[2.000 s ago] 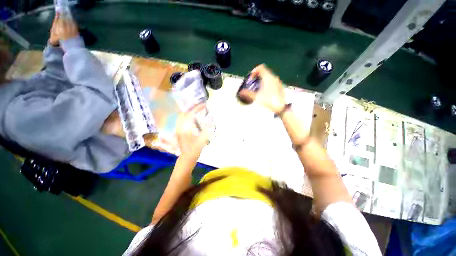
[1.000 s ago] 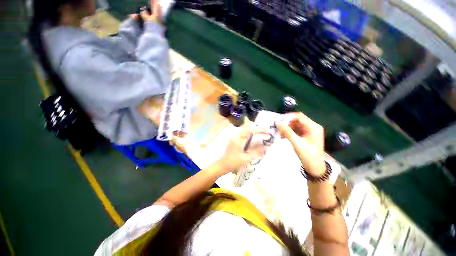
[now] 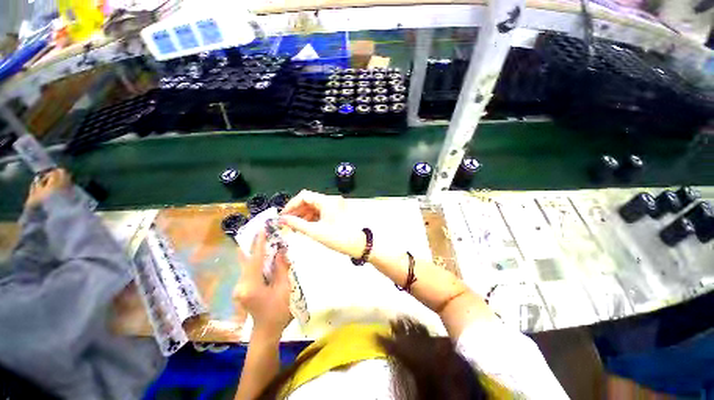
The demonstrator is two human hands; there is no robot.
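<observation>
My left hand [image 3: 265, 291] holds a curled white sticker sheet [image 3: 257, 228] with dark printed shapes above the bench. My right hand [image 3: 315, 219] is at the sheet's upper edge, its fingertips pinched at a dark printed sticker [image 3: 274, 224]; whether it has come off the sheet I cannot tell. Several black cylinders [image 3: 258, 205] stand at the bench edge just behind the sheet, partly hidden by it and my hands.
Cylinders with white three-armed marks [image 3: 345, 176] stand on the green belt [image 3: 293, 160]. A perforated post [image 3: 468, 98] rises at the bench edge. Sticker strips [image 3: 167, 289] lie left, beside a person in a grey sleeve [image 3: 70, 254]. More black cylinders [image 3: 638, 206] are at right; trays [image 3: 364, 91] are beyond the belt.
Two seconds ago my right hand held a black cylinder; now it is at the sheet. Since one second ago the view has turned and both hands stay together at the sheet.
</observation>
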